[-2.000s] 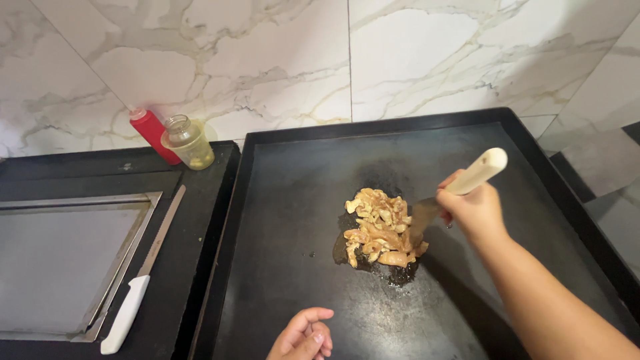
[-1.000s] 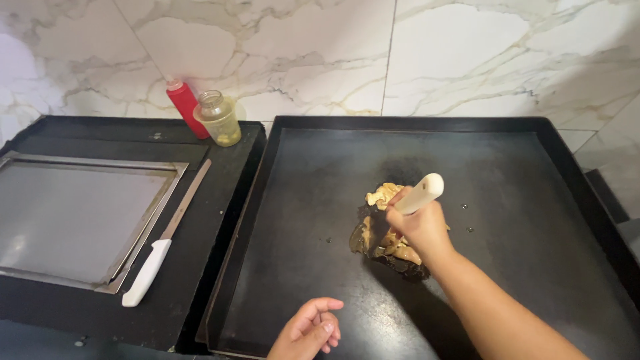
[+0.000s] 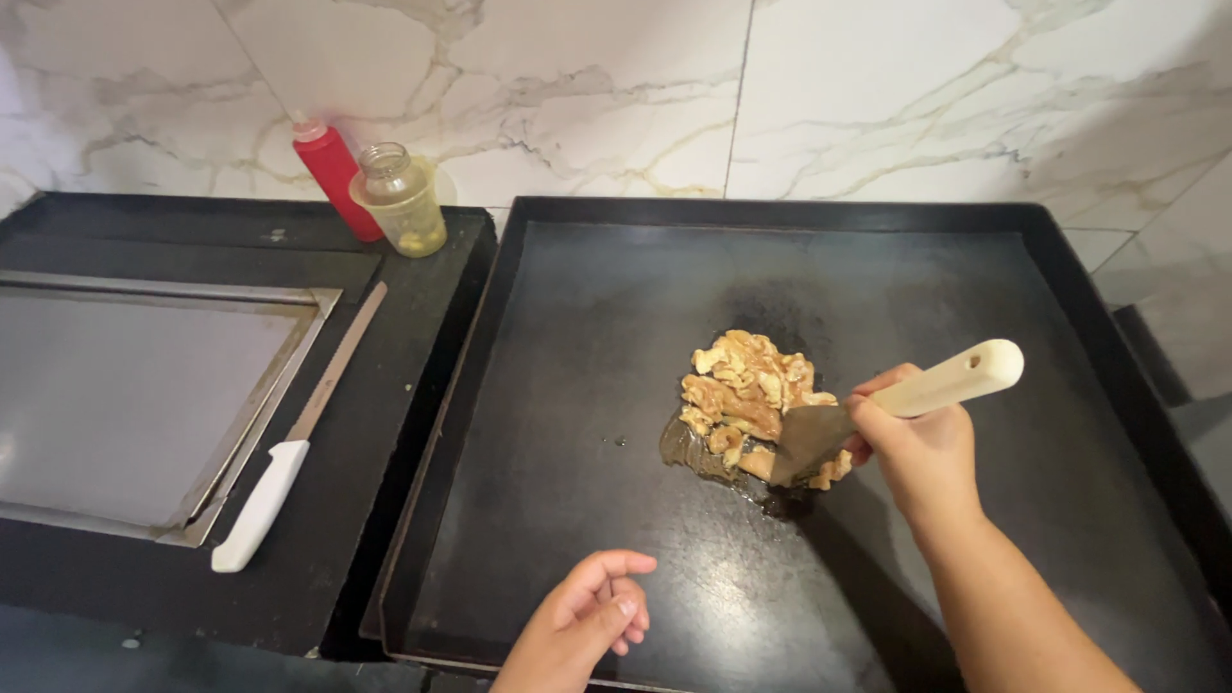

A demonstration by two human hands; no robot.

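Note:
My right hand (image 3: 914, 438) grips the cream handle of a metal scraper (image 3: 813, 438), its blade angled down against a pile of browned meat pieces (image 3: 736, 385). The pile lies in oily residue on a black flat-top griddle (image 3: 577, 337), and part of it is hidden behind the blade. Over the griddle's front part, my left hand (image 3: 597, 606) holds nothing; its fingers are loosely curled and apart, touching neither food nor tool.
A serrated knife with a white handle (image 3: 260, 505) lies on the black counter at left, beside a metal-framed panel (image 3: 115, 404). Behind it stand a red squeeze bottle (image 3: 337, 178) and a glass jar in a plastic cup (image 3: 404, 207). The griddle has a raised rim (image 3: 770, 214).
The scraper was upright over the pile a second ago and now leans with its handle toward the right. The meat pieces have shifted into a broader heap.

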